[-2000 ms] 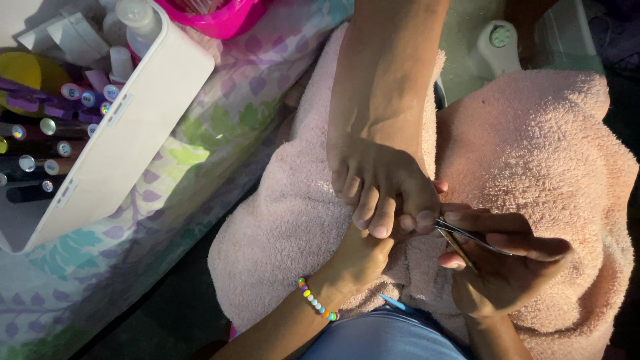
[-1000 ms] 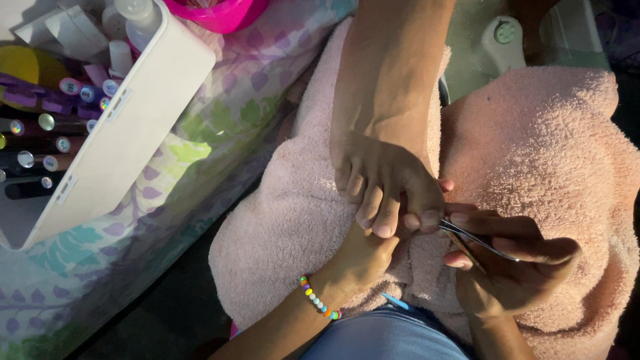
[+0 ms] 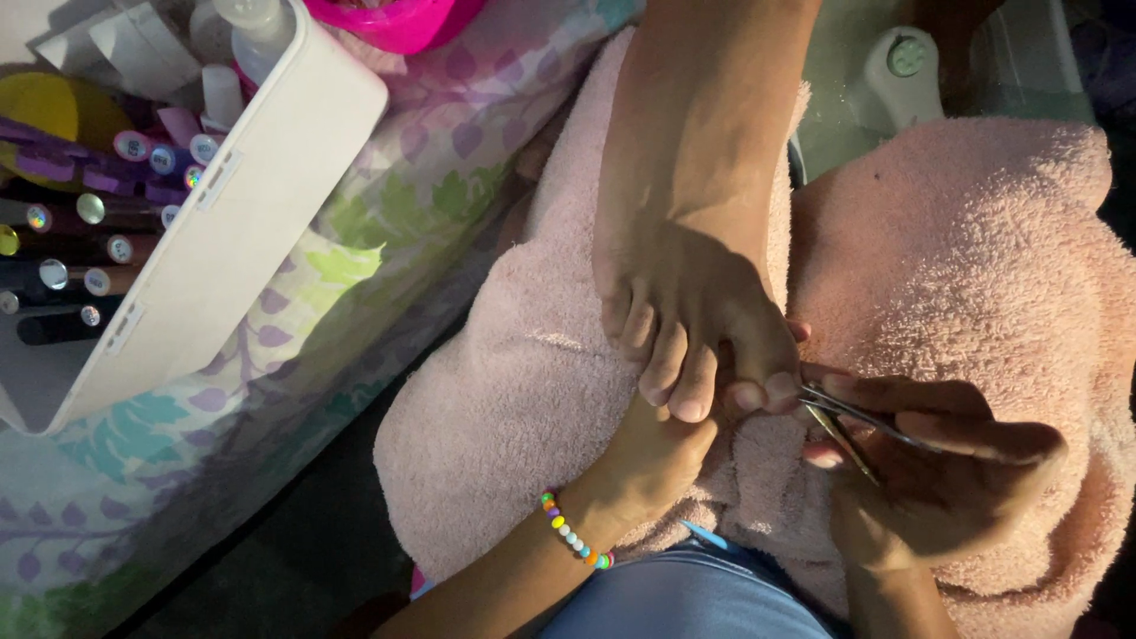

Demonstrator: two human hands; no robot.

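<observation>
Another person's bare foot (image 3: 701, 266) rests on a pink towel (image 3: 515, 355), toes pointing toward me. My left hand (image 3: 652, 461), with a beaded bracelet (image 3: 577, 540) at the wrist, holds the front of the foot from below; its thumb tip shows beside the big toe (image 3: 768, 364), and other fingers are hidden under the foot. In my right hand (image 3: 932, 461) is a metal nipper (image 3: 852, 422) with two slim handles spread apart. Its jaws touch the tip of the big toe at the nail edge; the exact bite is too small to tell.
On the left, a white bin (image 3: 240, 213) of nail polish bottles (image 3: 75, 275) and a pump bottle (image 3: 257, 40) stands on a floral cloth (image 3: 373, 257). A bright pink bowl (image 3: 408, 22) is behind it. At the upper right is a foot bath (image 3: 830, 80) with water.
</observation>
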